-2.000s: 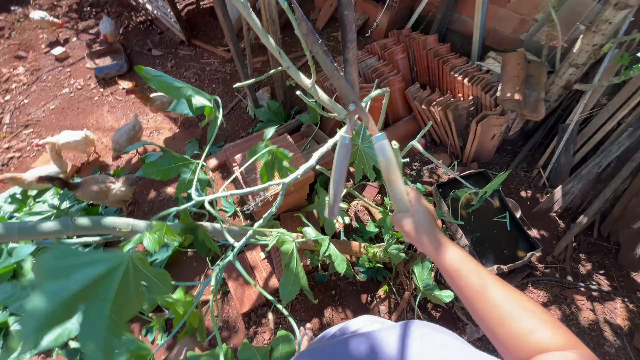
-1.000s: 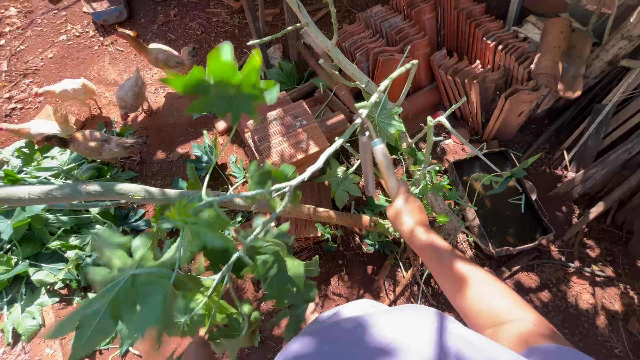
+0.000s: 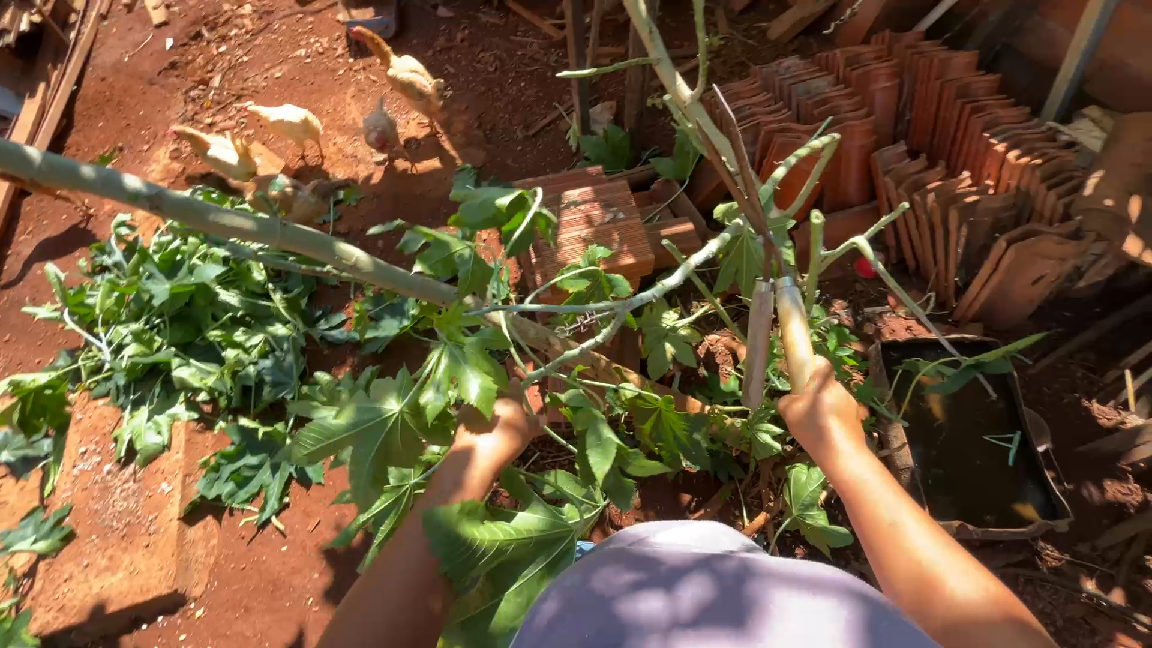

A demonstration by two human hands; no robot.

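Note:
My right hand (image 3: 821, 405) is closed around one wooden handle of a pair of long-handled loppers (image 3: 794, 328). The other handle hangs free beside it, and the rusty blades point up against a forked branch (image 3: 688, 103). At centre left, my left hand (image 3: 495, 432) is closed on a thin green stem (image 3: 576, 355) of the leafy branch; large lobed leaves (image 3: 369, 432) partly surround this hand and forearm. A thick pale trunk (image 3: 225, 216) runs from the left edge to the middle, above my left hand.
Cut leaves (image 3: 198, 306) lie heaped at left. Several chickens (image 3: 409, 81) stand on red soil at upper left. Stacked clay roof tiles (image 3: 972, 126) fill the upper right, with more tiles (image 3: 594, 216) at centre. A black basin (image 3: 963, 450) of dark water stands at right.
My left hand has come into clear view among the leaves, on a stem. The loppers stay in my right hand. The trunk's left end now sits higher, and the view has shifted.

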